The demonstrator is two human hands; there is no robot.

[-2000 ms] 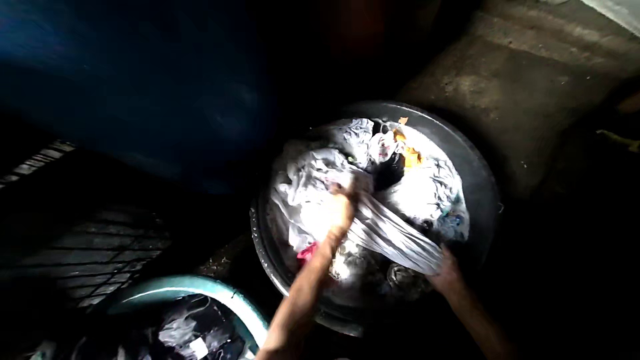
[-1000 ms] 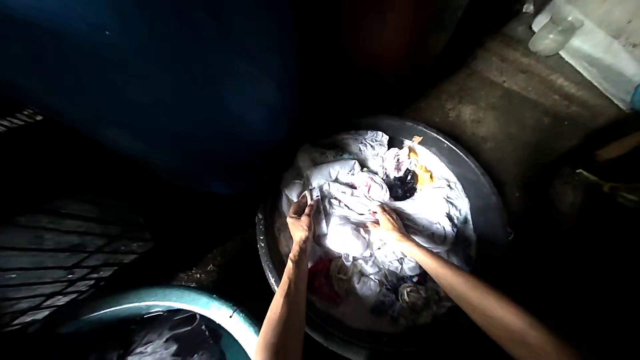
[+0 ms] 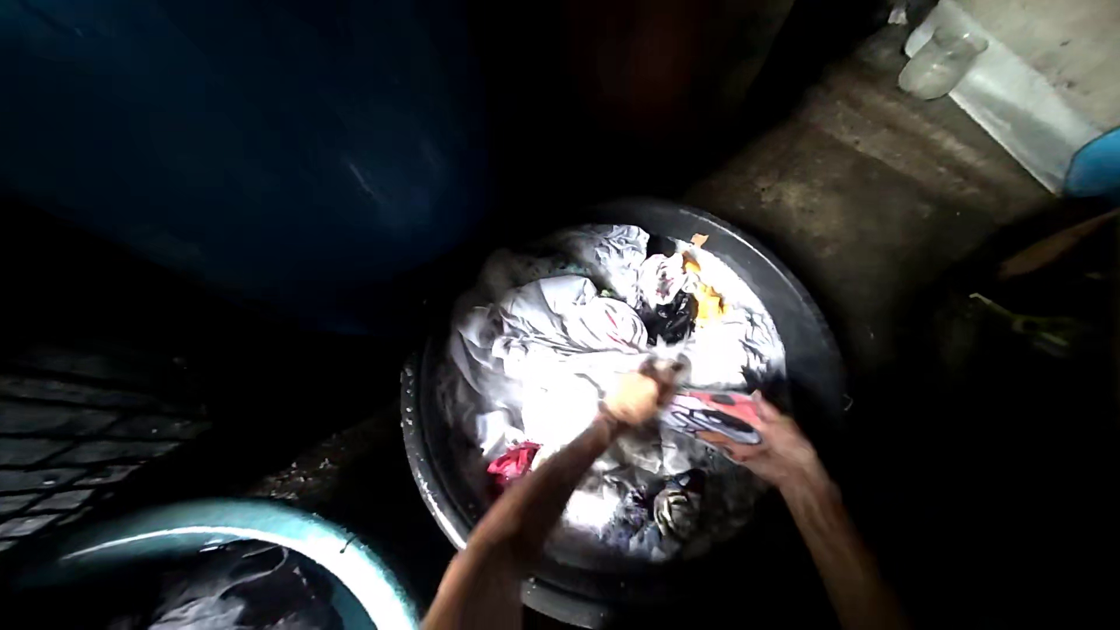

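A round black tub (image 3: 809,337) holds wet white clothes (image 3: 560,324) in sudsy water, with a pink-red cloth (image 3: 514,462), an orange-yellow cloth (image 3: 709,304) and dark pieces among them. Over the tub's middle, my left hand (image 3: 636,398) is blurred and overexposed; its fingers meet the near end of a stretch of printed cloth. My right hand (image 3: 774,446) grips the other end of that printed cloth (image 3: 716,416), which shows red, white and black. Whether my left fingers are closed on it is hard to tell.
At the lower left stands a teal basin (image 3: 350,560) with dark, wet fabric inside. A large dark blue surface (image 3: 262,157) fills the upper left. Dark bars or grating (image 3: 79,429) lie at the left edge. A clear container (image 3: 942,63) rests at the upper right, near a blue object (image 3: 1094,166).
My hands, over white cloth one second ago, are now lower right with the printed cloth. Two seconds ago a twisted white cloth was stretched between them.
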